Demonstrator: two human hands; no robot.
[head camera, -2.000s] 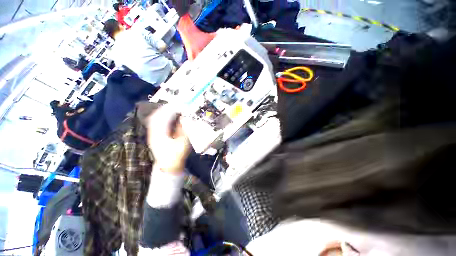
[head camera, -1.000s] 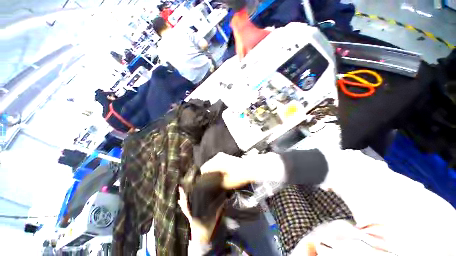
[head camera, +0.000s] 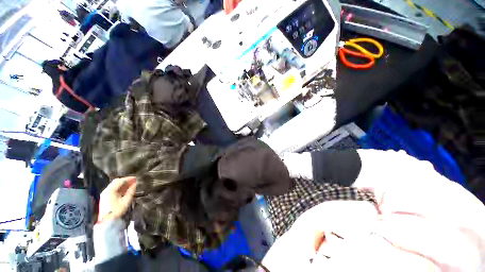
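Note:
The plaid garment (head camera: 143, 146), dark with thin pale yellowish checks, is spread and bunched left of the overlock machine (head camera: 266, 69). My left hand (head camera: 117, 199) is at its lower left edge, fingers curled on the cloth. A plain black-brown fabric section (head camera: 252, 167) is raised in front of the machine bed. My right hand is hidden behind or inside this section; only its white sleeve and dark cuff (head camera: 335, 167) show. No cloth is visible under the presser foot area.
Orange-yellow scissors (head camera: 361, 52) and a long grey tray (head camera: 383, 26) lie on the dark table right of the machine. A blue crate (head camera: 417, 143) with dark plaid pieces is at the right. A grey motor box (head camera: 66, 212) is lower left. A seated person (head camera: 157, 21) is beyond.
My left hand has moved left, out to the plaid garment's edge. The garment is spread wider. My right hand, visible a second ago, is now covered by the plain dark section.

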